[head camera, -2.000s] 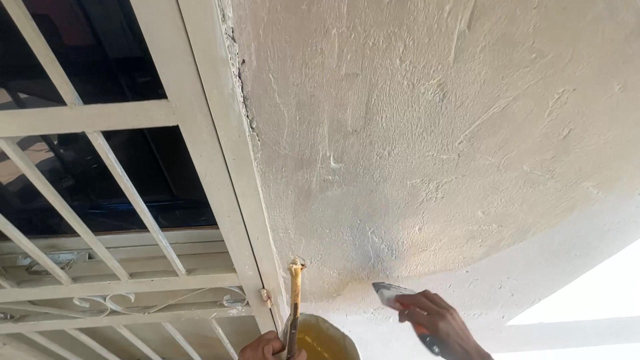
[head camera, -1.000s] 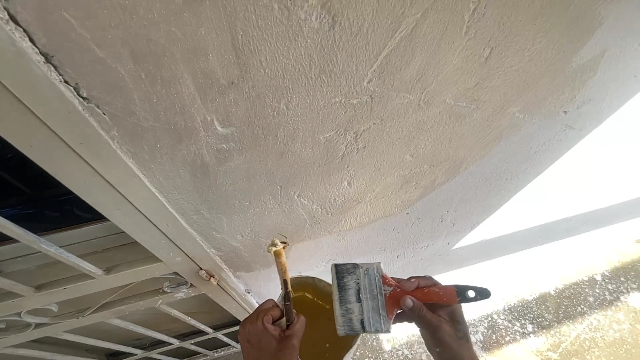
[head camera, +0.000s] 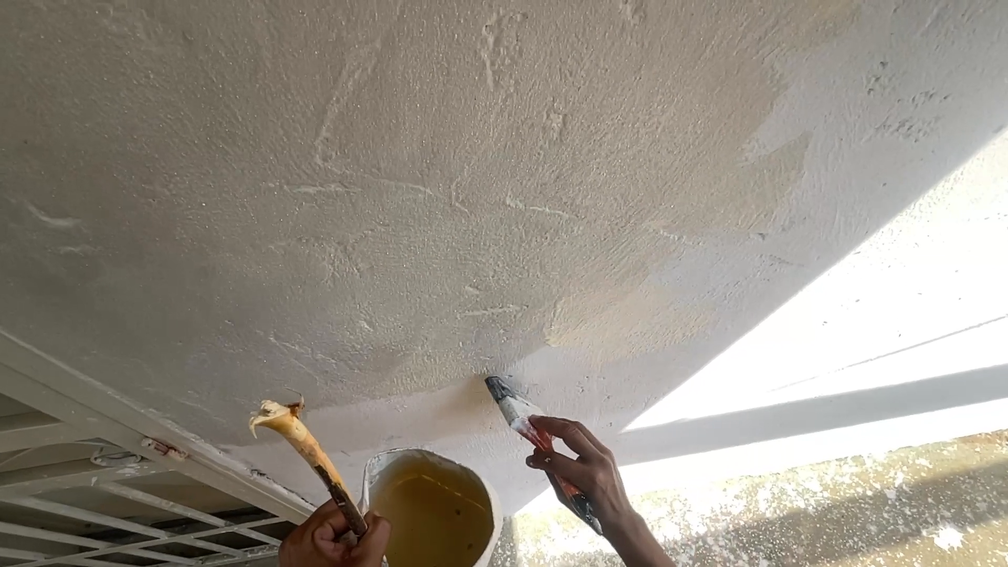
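Observation:
My right hand (head camera: 579, 468) grips the red and black handle of a flat paintbrush (head camera: 516, 405), seen nearly edge-on. Its dark bristle tip meets the rough plaster wall (head camera: 441, 260) where a darker coat borders a paler strip. At lower left, my left hand (head camera: 335, 537) is closed around a stick (head camera: 315, 457) with a frayed, yellowish upper end. Right beside that hand is a white container (head camera: 494, 520) of yellow-brown liquid; whether the hand also holds its rim cannot be told.
A pale metal grille (head camera: 142, 504) with a frame and latch runs along the lower left. Strong sunlight falls on the wall's right side. Below at the right, the floor (head camera: 827, 504) is speckled with white spots.
The brush, shown broadside over the container a second ago, has moved up onto the wall and turned edge-on. The view has shifted, with less of the grille showing.

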